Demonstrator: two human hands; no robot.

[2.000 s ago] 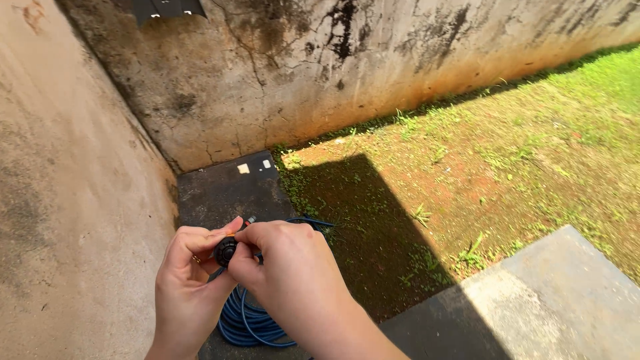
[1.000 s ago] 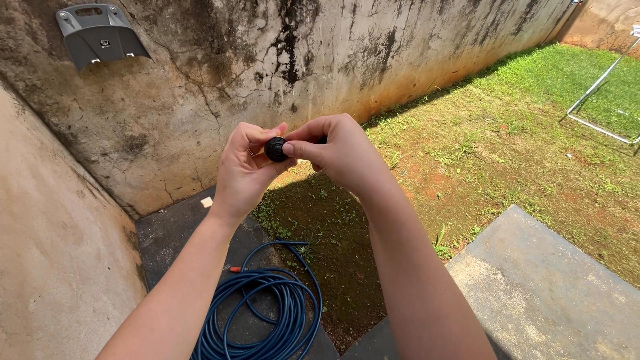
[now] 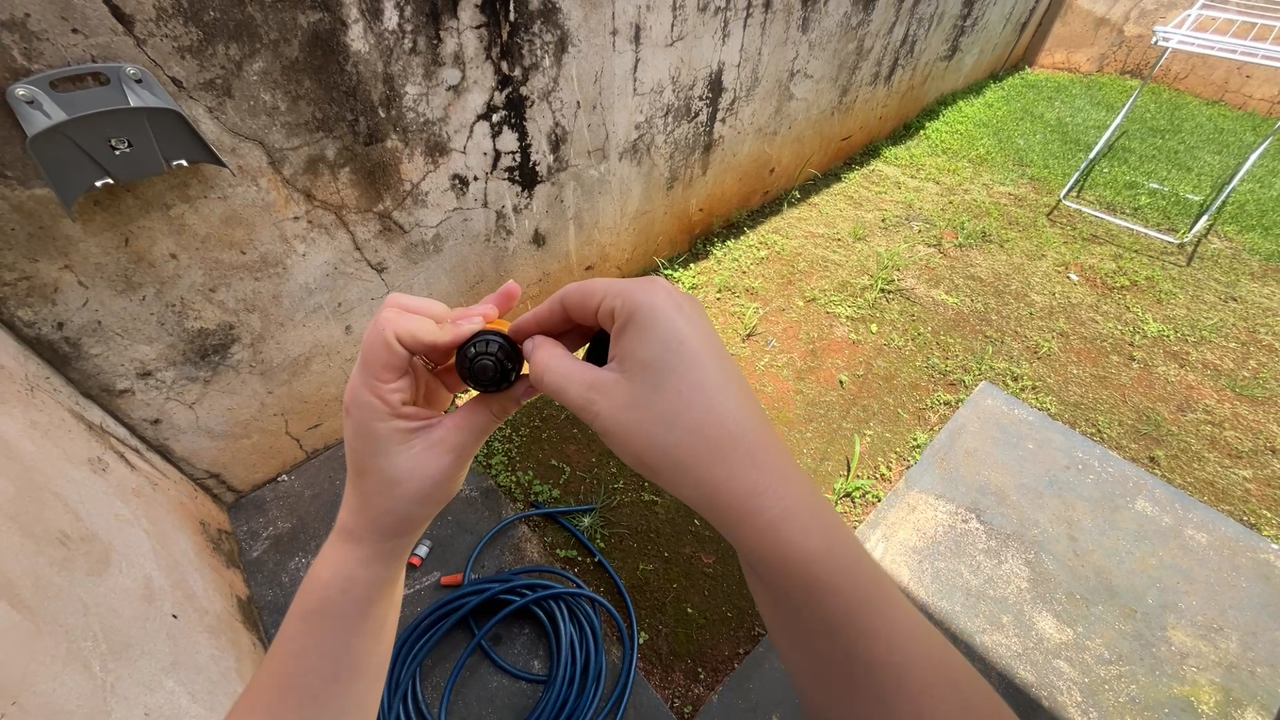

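My left hand (image 3: 405, 400) grips a black and orange hose nozzle (image 3: 489, 361), its round ribbed black face turned toward me. The thumb and forefinger of my right hand (image 3: 640, 370) pinch the nozzle's right edge. A further black part shows behind my right fingers, mostly hidden. Below my hands, a coiled blue garden hose (image 3: 555, 612) lies on the dark paving, with an orange connector (image 3: 452, 580) near its upper left. Beside my left forearm rests a small grey and orange hose fitting (image 3: 419, 552).
A grey plastic hose hanger (image 3: 120, 140) is fixed to the stained wall (image 3: 400, 130). At right a concrete slab (image 3: 1090, 560) borders patchy grass (image 3: 900, 290). A white metal drying rack (image 3: 1110, 140) stands at the upper right. Another wall (image 3: 90, 540) rises at left.
The view has shifted, showing more of the wall, lawn and drying rack. Both hands stay together around the nozzle, whose round black face is turned more toward me than one second ago.
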